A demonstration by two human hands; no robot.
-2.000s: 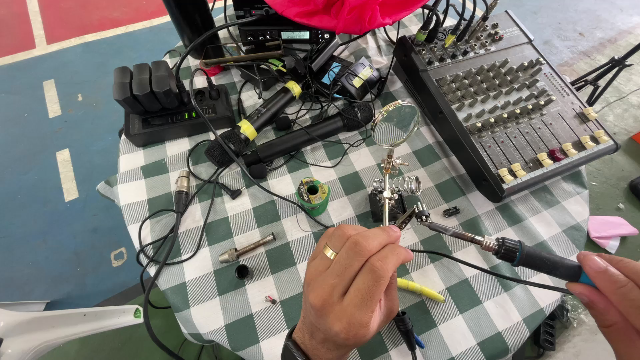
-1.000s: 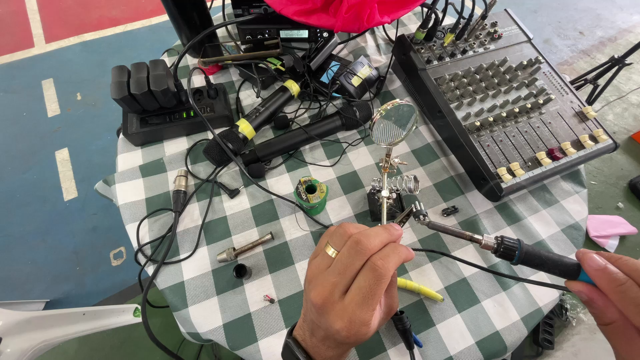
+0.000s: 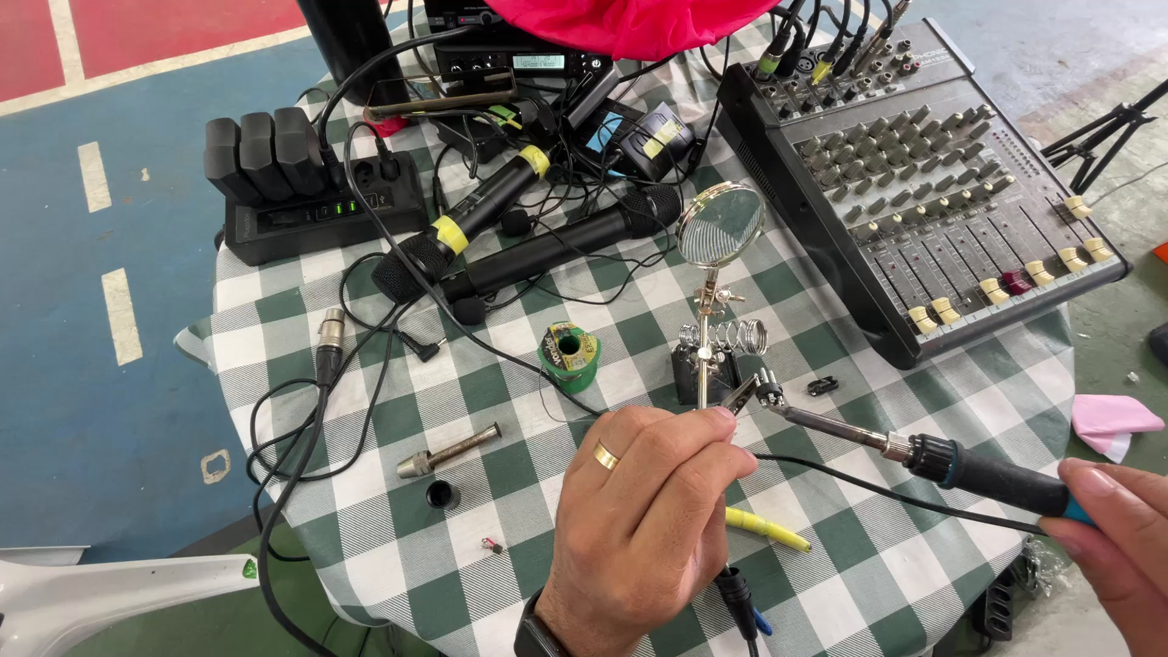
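Observation:
My right hand (image 3: 1109, 538) grips the handle end of a soldering iron (image 3: 990, 474). The iron's tip reaches the small connector insert with metal pins (image 3: 769, 391), beside an alligator clip (image 3: 741, 394). My left hand (image 3: 643, 520) is closed with its fingertips at the lower part of the helping-hands stand (image 3: 703, 351); what they pinch is hidden. Above rises the stand's magnifying glass (image 3: 721, 225). Behind the stand is a coiled iron holder (image 3: 744, 337). A solder spool (image 3: 569, 356) stands left of it. A small black part (image 3: 822, 386) lies to the right.
An audio mixer (image 3: 931, 201) sits at the right; wireless microphones (image 3: 557, 245) and tangled cables lie behind. A battery charger (image 3: 328, 219) is at the left. A metal connector shell (image 3: 443, 453), black ring (image 3: 443, 495) and yellow tube (image 3: 768, 528) lie on the checkered tablecloth (image 3: 383, 538).

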